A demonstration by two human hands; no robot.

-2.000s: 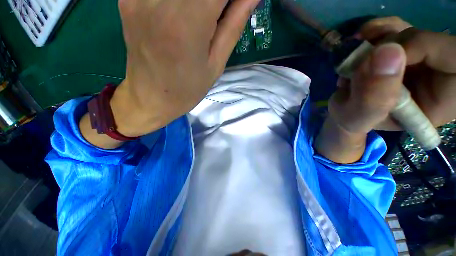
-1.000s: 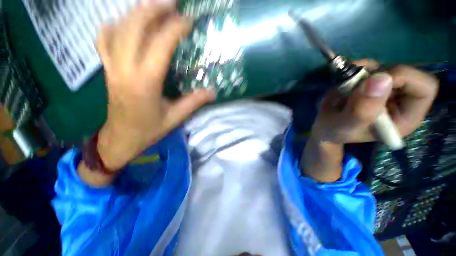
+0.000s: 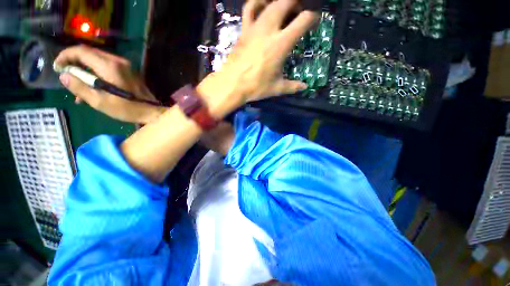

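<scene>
My left hand, bare with a dark red wristband, is palm down over the left part of a black tray. Its fingers are spread at the near end of a green circuit board panel; its thumb overlaps the panel's lower edge. The palm side is hidden, so a grip cannot be told. My right hand is at the left, beyond my left forearm, closed around the cream handle of a soldering iron. A dark cord runs from the handle towards my left wrist. The iron's tip cannot be made out.
More boards with silvery loops lie in the black tray. A white slotted component tray is on the green mat at left. A round grey tub and a device with a red light stand at upper left. Another white slotted tray is at far right.
The view has swung right, bringing the black tray to the top. My left hand has moved across my right arm from the mat to the tray. My right hand still holds the iron.
</scene>
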